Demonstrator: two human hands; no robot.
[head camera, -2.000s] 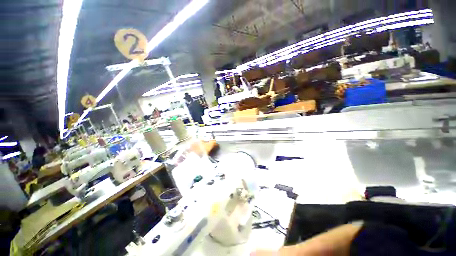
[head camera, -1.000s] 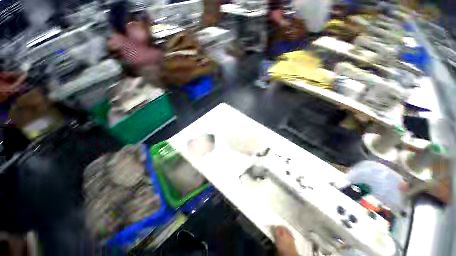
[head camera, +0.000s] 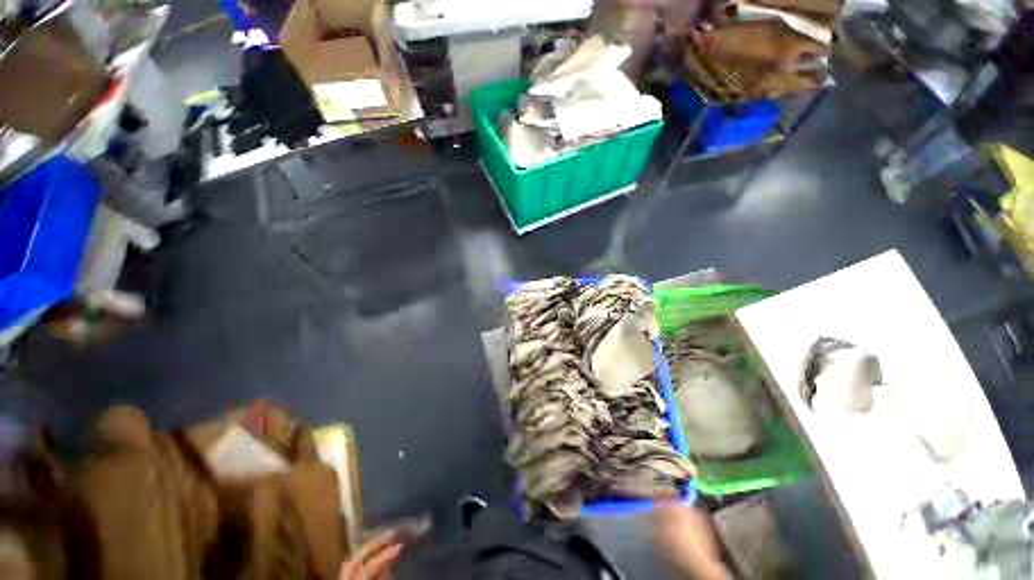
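Observation:
A blue crate (head camera: 680, 436) filled with folded grey-brown cut pieces (head camera: 556, 397) stands on the floor in front of me. A green crate (head camera: 743, 485) with similar pieces stands against its right side. My right hand (head camera: 686, 542) is blurred and cut by the bottom edge, at the blue crate's near right corner; its fingers and any grip cannot be made out. My left hand (head camera: 374, 555) is low, left of my dark clothing, with fingers partly visible beside a blurred greyish thing; whether it holds anything is unclear.
A white sewing table (head camera: 896, 306) with grey-brown pieces (head camera: 845, 380) and part of the machine (head camera: 986, 532) is at right. A teal crate (head camera: 578, 176) of pale pieces stands ahead. Brown pieces (head camera: 255, 487) are piled at lower left. A blue bin (head camera: 45, 232) is at far left.
The view has swung left and down from the sewing table towards the crates. The table and machine now sit at the right. My left hand has come into view at the bottom.

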